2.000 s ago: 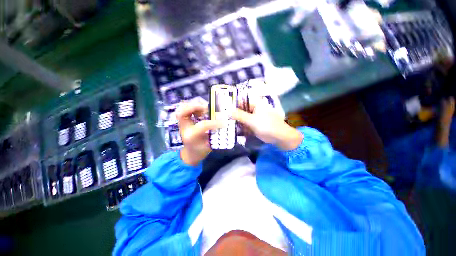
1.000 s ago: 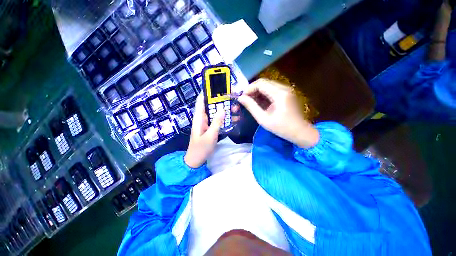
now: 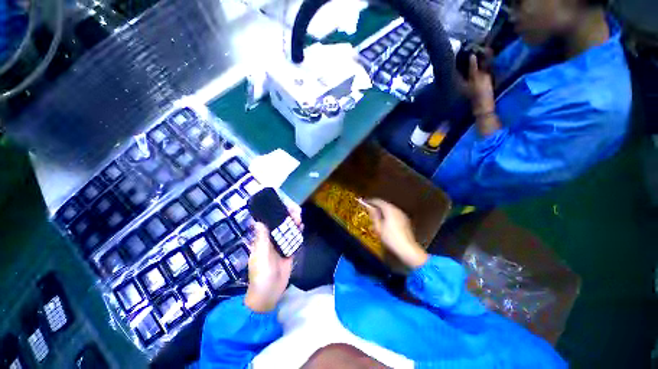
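My left hand [image 3: 269, 265] holds a black phone [image 3: 277, 221] upright near the window tray's right corner. Its dark screen area shows no yellow and its white key block faces up. My right hand [image 3: 391, 229] is over the liner scrap box [image 3: 422, 189], fingertips pinched on a thin pale tool [image 3: 364, 203]. Whether a liner is at its tip cannot be told. A heap of yellow liner strips [image 3: 348, 209] lies in the box. The window blister tray [image 3: 189, 238] holds rows of black frames at my left.
White paper [image 3: 274, 169] lies at the tray's corner. A white bench device [image 3: 314, 86] stands behind it under a black hose [image 3: 435, 43]. A film scrap box [image 3: 548, 285] is at right. A neighbouring worker's blue sleeve [image 3: 534, 137] is beyond. Phones [image 3: 54, 313] lie at lower left.
The yellow liner is gone from the phone's front. My right hand has moved away from the phone to over the scrap box. The view has swung right, bringing in the device and neighbour.
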